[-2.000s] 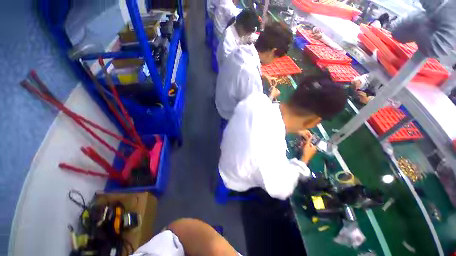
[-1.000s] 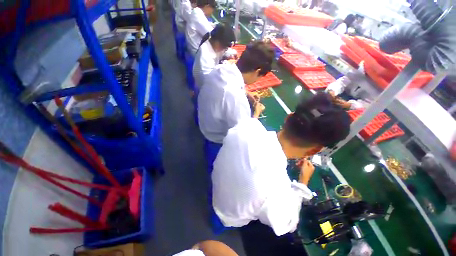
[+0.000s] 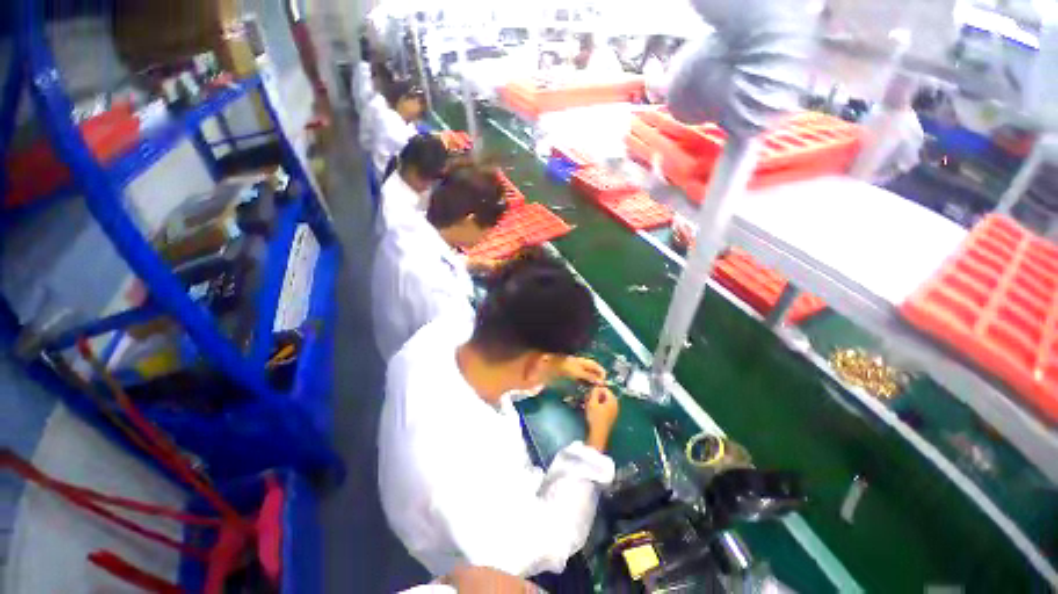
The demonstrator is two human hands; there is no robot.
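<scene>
Neither of my hands can be made out. A blurred patch of skin (image 3: 493, 580) beside white cloth is cut off by the bottom edge; I cannot tell whose it is. Nearest on the green bench is a black bench unit (image 3: 667, 545) with a yellow label (image 3: 639, 559). A yellowish ring-shaped roll (image 3: 705, 450) lies behind it. Another person's hands (image 3: 598, 406) hold something small over the bench. The dark-green conveyor belt (image 3: 743, 395) runs beside the bench, with a small pale piece (image 3: 853, 498) on it.
Workers in white coats (image 3: 453, 453) sit in a row ahead. Red trays (image 3: 998, 302) stand on the upper shelf and others lie by the belt. A metal post (image 3: 702, 267) and grey duct (image 3: 737, 70) rise at centre. Gold-coloured parts (image 3: 868, 371) lie across the belt. A blue rack (image 3: 151, 250) stands left.
The view has swung right and up along the line. The workers and rack have shifted left in the picture, and more of the upper shelf shows. The skin patch at the bottom has shrunk.
</scene>
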